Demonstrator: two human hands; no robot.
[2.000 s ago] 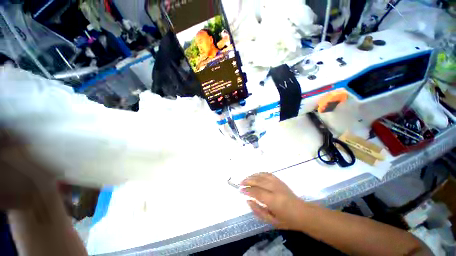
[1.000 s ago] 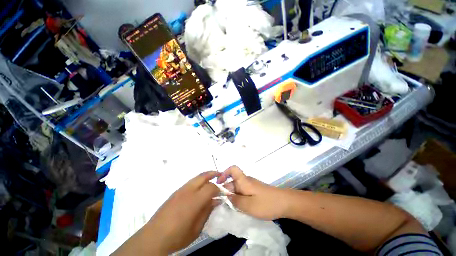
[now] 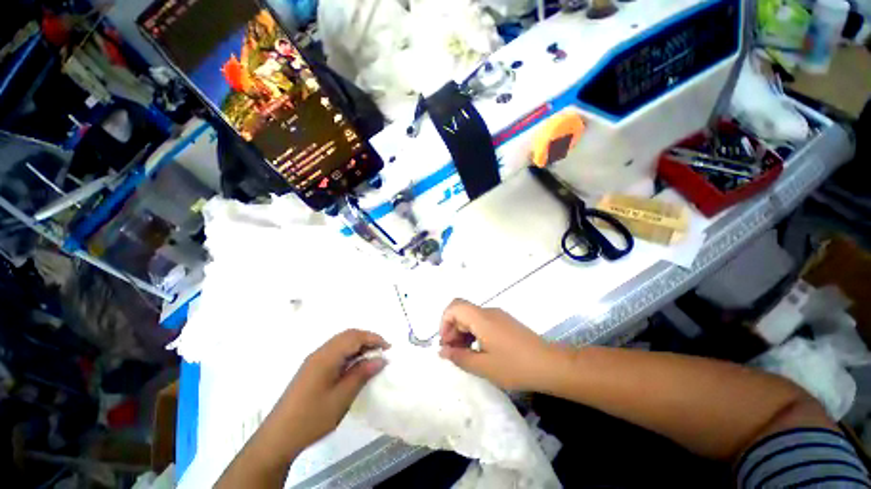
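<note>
A thin white fabric piece is stretched between my two hands at the table's front edge and hangs down over it. My left hand pinches its left part at the fingertips. My right hand pinches its right part. A curved metal hook or wire lies on the white bed between my hands. A large white fabric heap lies left of the needle area. The presser foot and needle area is beyond my hands, apart from them.
The white sewing machine stands behind, with a phone at its left end and a black strip over it. Black-handled shears, a tan block and a red parts tray are at the right.
My left hand has come down from the raised fabric to the front edge. Since one second ago, my hands have moved apart, spreading the fabric piece between them. The view has shifted.
</note>
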